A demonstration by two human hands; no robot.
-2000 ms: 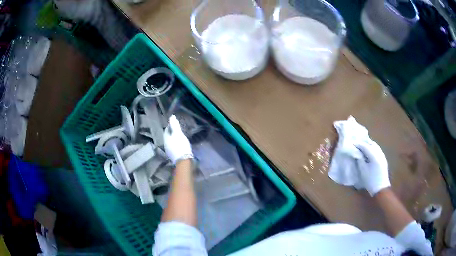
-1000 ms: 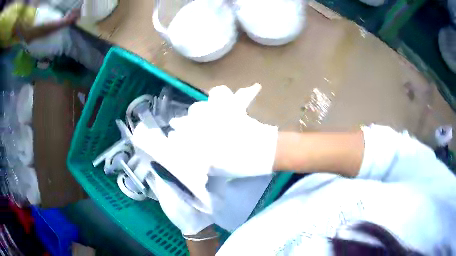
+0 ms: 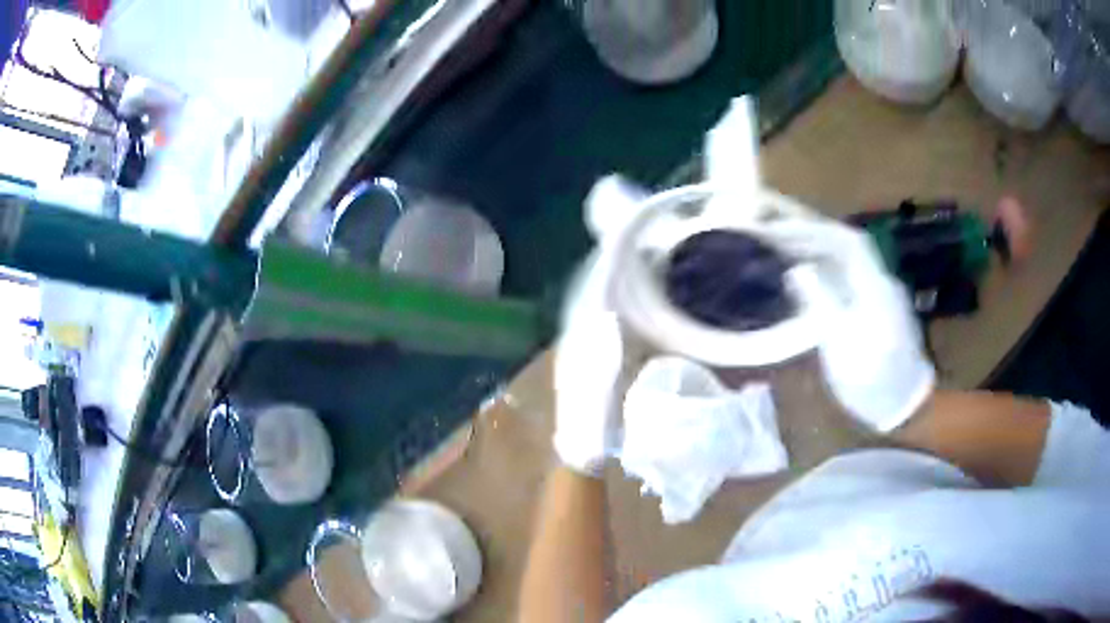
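Observation:
A white ring-and-stem insert (image 3: 643, 298) with a dark round centre is held up between both gloved hands, its flat bar pointing to the top. My left hand (image 3: 588, 365) grips the ring's left side. My right hand (image 3: 870, 329) grips its right side, fingers over the rim. A crumpled white wiping cloth (image 3: 700, 438) is just below the ring in view; whether it hangs from a hand or lies on the bench (image 3: 511, 450) I cannot tell.
A dark green motor (image 3: 937, 250) stands at the right. Vessels stand on the conveyor, one near its green crossbar (image 3: 390, 298); another vessel (image 3: 422, 560) is on the bench at lower left. More vessels (image 3: 898, 49) stand at upper right.
The view has swung from the teal crate to the bench and conveyor. Both hands have left the crate area and now hold the insert up. The cloth shows below it.

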